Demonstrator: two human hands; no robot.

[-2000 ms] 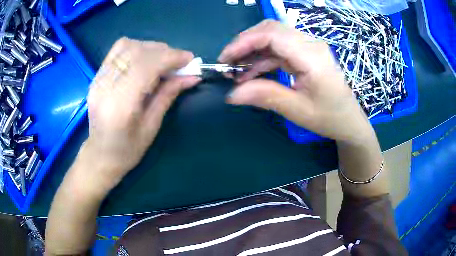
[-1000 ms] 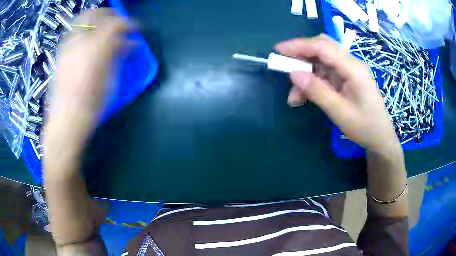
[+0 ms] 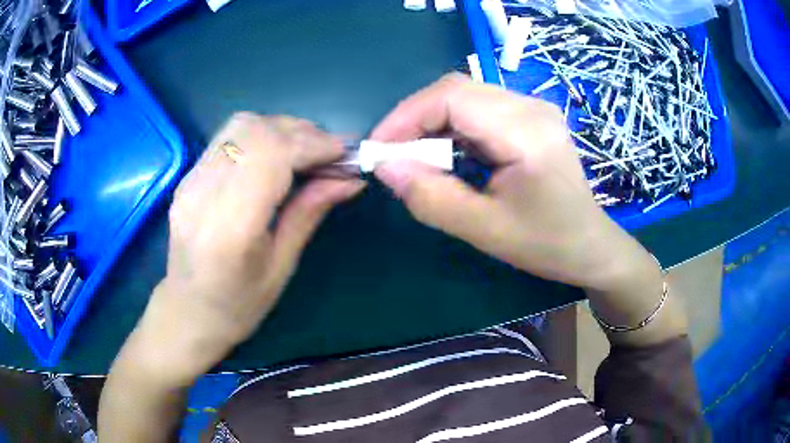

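Note:
My right hand (image 3: 494, 164) holds a white plastic sleeve (image 3: 407, 156) level between thumb and fingers, above the dark green bench top. A small dark bit shows at the sleeve's right end. My left hand (image 3: 260, 199) pinches a thin silvery piece (image 3: 349, 163) at the sleeve's left end. Most of that piece is hidden by the fingers, so I cannot tell if it is a rod or a tube.
A blue tray (image 3: 130, 182) of short silver tubes is on the left, with clear plastic over it. A blue tray (image 3: 726, 164) of thin rods is on the right. Some white sleeves (image 3: 514, 45) lie at its left side. Another blue tray edge (image 3: 130, 30) shows far left.
My left hand has come back from the left tray to the middle and meets the sleeve. My right hand has moved left with the white sleeve. The view has shifted too.

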